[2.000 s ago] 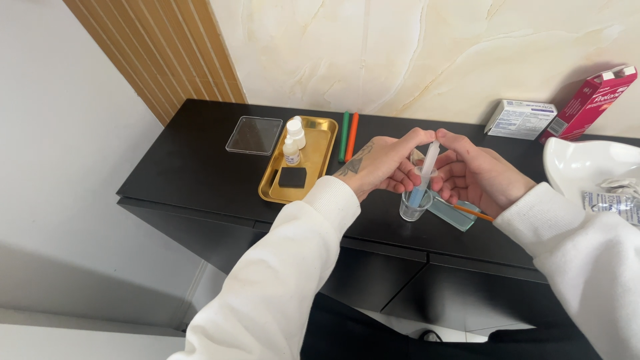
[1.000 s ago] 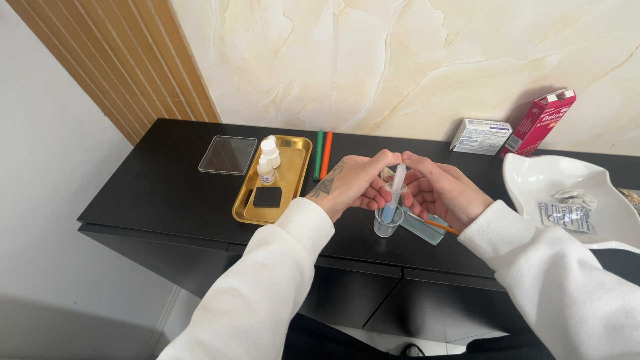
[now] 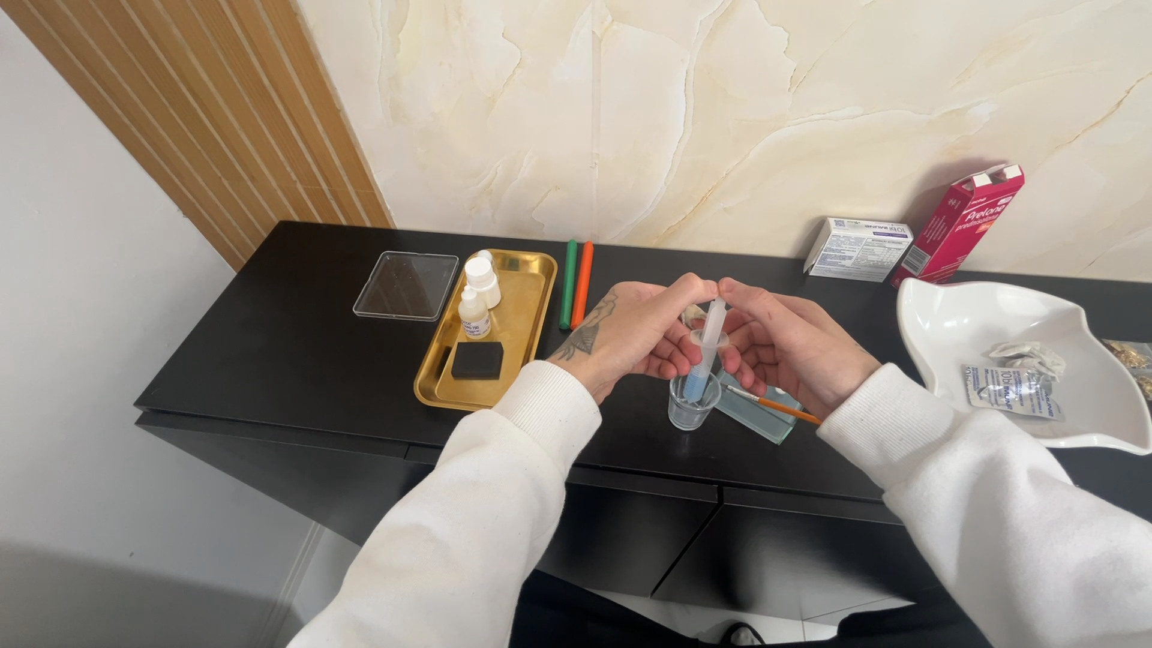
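Note:
Both my left hand (image 3: pixel 643 335) and my right hand (image 3: pixel 787 340) grip a plastic syringe (image 3: pixel 701 367) between them, thumbs at the top of its plunger and fingers around the upper barrel. Light blue shows in the barrel. The syringe points down, slightly tilted, with its lower end in a small clear cup (image 3: pixel 691 416) on the black cabinet top. Behind and right of the cup lies a stack of glass slides or a glass block (image 3: pixel 765 423), with an orange-handled paintbrush (image 3: pixel 778 406) across it. My fingers partly hide the barrel.
A gold tray (image 3: pixel 526 301) holds white bottles (image 3: pixel 473 314) and a black square block (image 3: pixel 478 360). Left of it lies a clear square plate (image 3: pixel 407 285); green (image 3: pixel 568 283) and orange sticks (image 3: pixel 582 286) lie right. Two medicine boxes (image 3: pixel 859 248) and a white dish (image 3: pixel 936 337) with blister packs stand at right.
The view has shifted somewhat. Both hands stay on the syringe over the cup; nothing else has plainly changed.

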